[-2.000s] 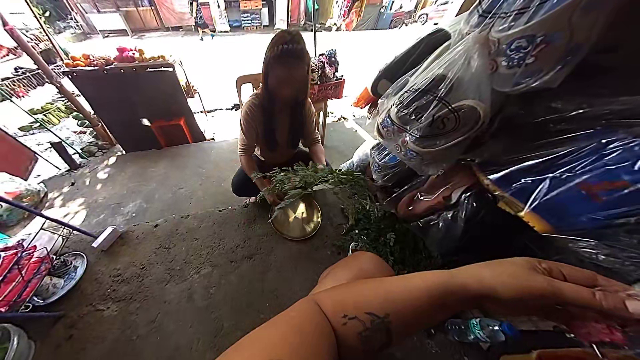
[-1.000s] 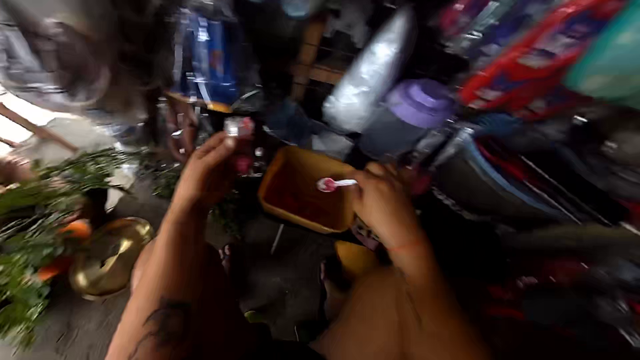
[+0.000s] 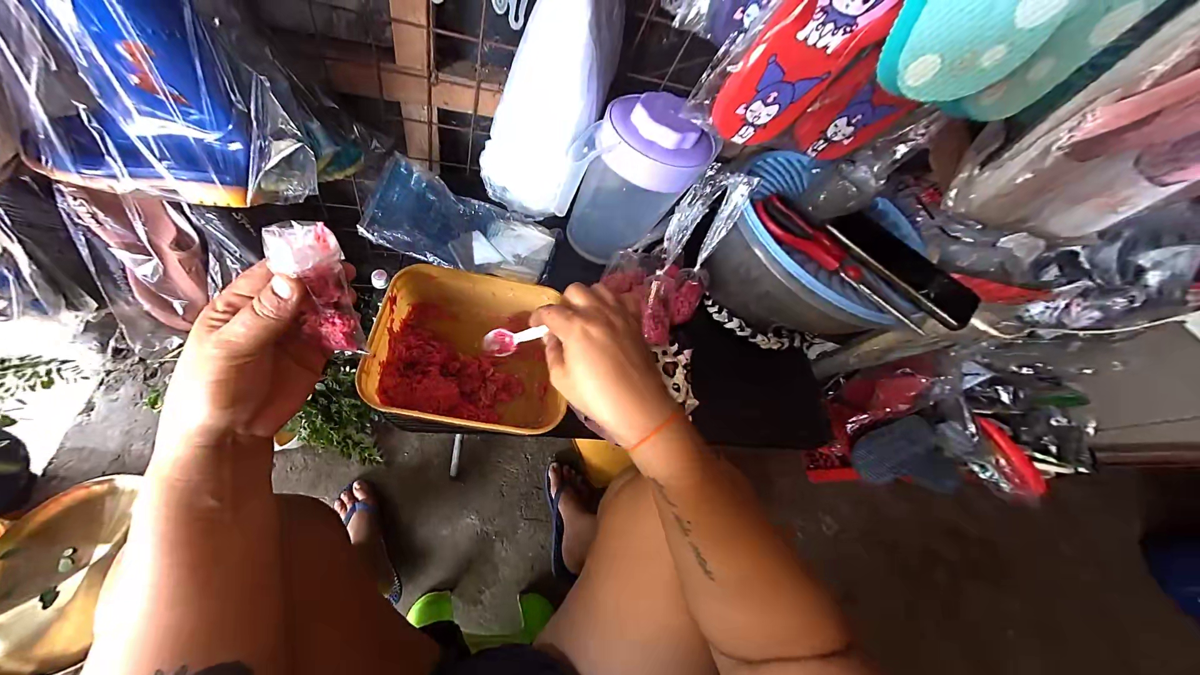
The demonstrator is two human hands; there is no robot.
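Observation:
A small clear plastic bag (image 3: 323,300) holding pink-red crumbly stuff is pinched in my left hand (image 3: 258,342), left of a yellow plastic tub (image 3: 469,281). Red, moist-looking crumbs (image 3: 445,375) lie in the tub, mostly on its left side. Over the tub's right part, my right hand (image 3: 605,361) grips a small white plastic spoon (image 3: 506,341) with some pink stuff in its bowl. Just beyond my right hand, several filled small bags (image 3: 661,300) with twisted tops lie on the dark bench.
A pitcher with a purple lid (image 3: 637,173) stands behind the tub. To its right, red-handled scissors (image 3: 816,248) and a phone (image 3: 905,267) rest on a blue-rimmed bucket (image 3: 797,291). Bagged slippers (image 3: 797,80) hang above. Leafy greens (image 3: 342,412) and a metal basin (image 3: 70,553) are at the left.
The view has swung far from the seated person with greens to the tub. Since one second ago, my left hand still holds the bag and my right hand the spoon.

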